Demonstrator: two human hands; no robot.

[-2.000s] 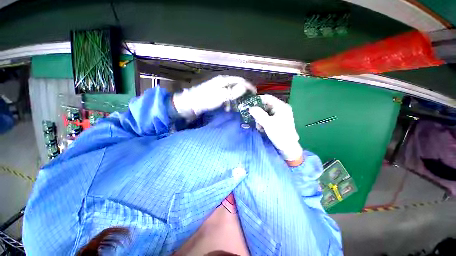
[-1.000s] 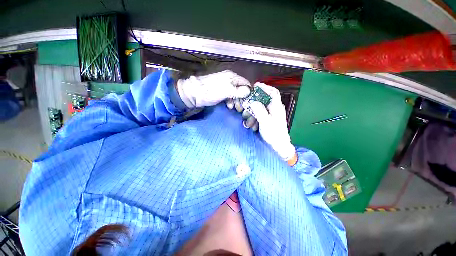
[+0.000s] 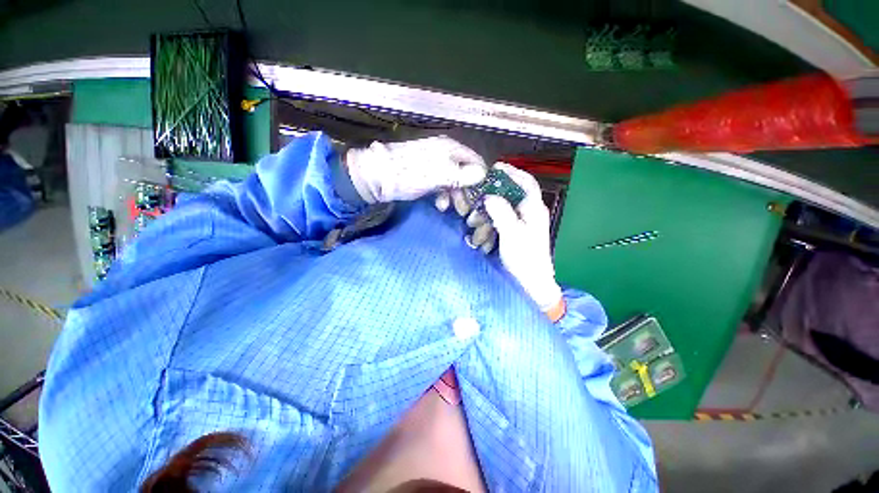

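Note:
A small green circuit board (image 3: 502, 187) is held in front of the blue checked smock. My right hand (image 3: 520, 231), in a white glove, grips it with the thumb over its lower part and the fingers around it. My left hand (image 3: 416, 170), also gloved, comes from the left with its bent fingertips closed at the board's left edge. The fingers hide that edge, so anything small between them cannot be seen.
A black box (image 3: 193, 96) of thin green-white strands stands at the left. The dark green line (image 3: 405, 48) carries more boards (image 3: 631, 48). A red-wrapped post (image 3: 742, 117) crosses at right. A thin stick (image 3: 625, 240) and clear parts box (image 3: 644, 364) lie on the green mat (image 3: 675, 289).
Since two seconds ago, my left hand's fingers have closed in at the board, which now shows flatter and tilted. Over the last second both hands have barely moved. The view has shifted slightly.

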